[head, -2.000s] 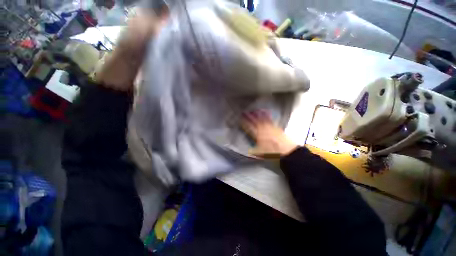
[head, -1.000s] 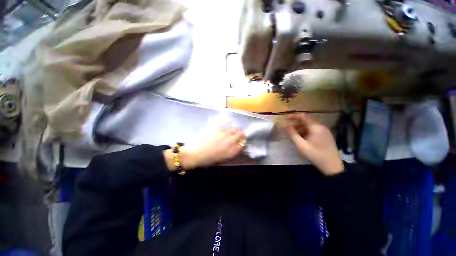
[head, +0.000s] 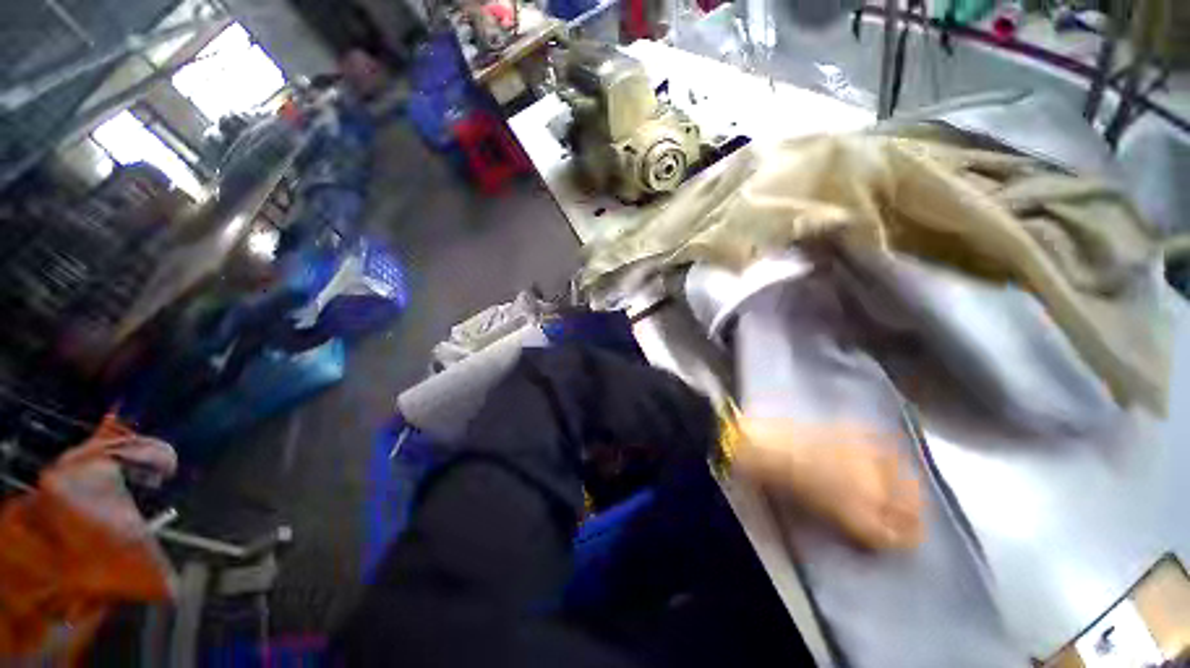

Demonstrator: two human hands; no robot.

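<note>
The beige garment shell (head: pixel 835 196) lies crumpled across the far part of the white table (head: pixel 1083 509). The pale grey-white lining (head: pixel 822 352) comes out of it and runs down toward the near edge as a long strip. My left hand (head: pixel 842 483), blurred and with a beaded bracelet at the wrist, lies over this strip with its fingers bent; whether they grip the cloth is unclear. My right hand is out of the picture.
A second machine (head: pixel 640 144) stands at the table's far left end. A bed plate corner (head: pixel 1135 633) shows bottom right. Left of the table are a red stool (head: pixel 489 150), a blue crate (head: pixel 379 274) and orange cloth (head: pixel 78 561).
The view has swung left, away from the machine head. My right hand has left the picture. My left hand is still at the lining strip; the beige heap now appears at the upper right.
</note>
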